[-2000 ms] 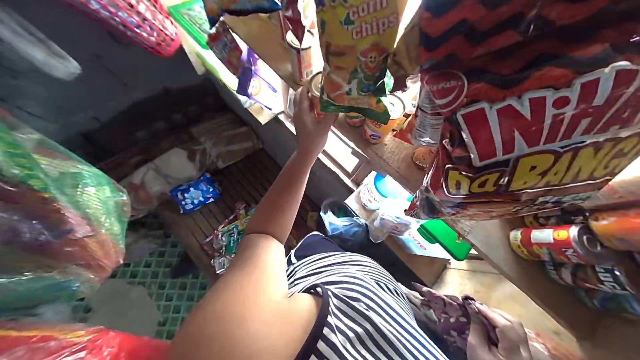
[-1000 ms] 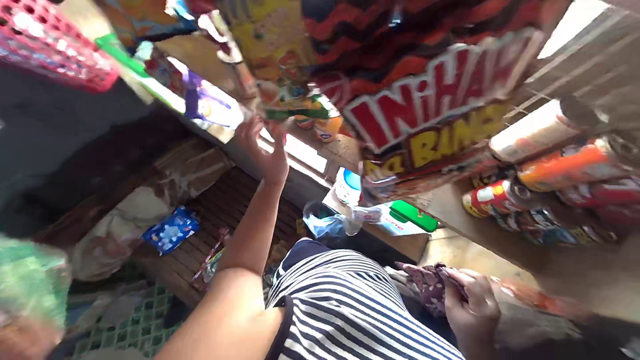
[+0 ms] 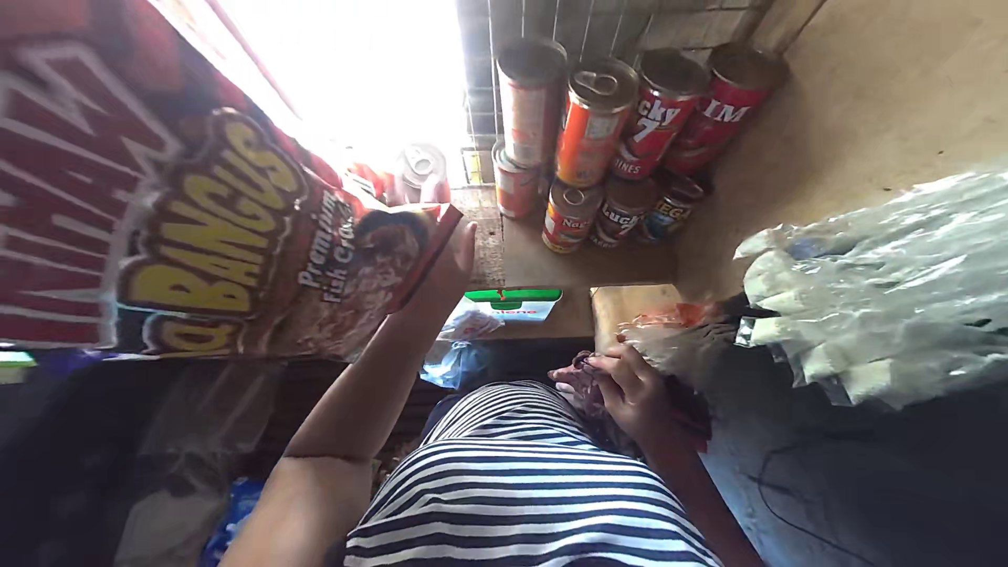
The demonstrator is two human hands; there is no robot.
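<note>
My left hand reaches up behind the lower right edge of a large red snack bag; its fingers are mostly hidden by the bag, so its hold cannot be told. A silver-topped can stands just above that hand, in bright light. At the right of my striped shirt, my right hand grips a dark purple patterned cloth between thumb and fingers.
Stacked food cans stand on a wooden shelf against wire mesh. Below them lies a green-lidded plastic container, with a blue plastic bag under it. Clear plastic packs hang at the right.
The view has swung strongly right toward the cans. My left hand, earlier near the corn chips bag, is now by the red snack bag. My right hand still holds the cloth.
</note>
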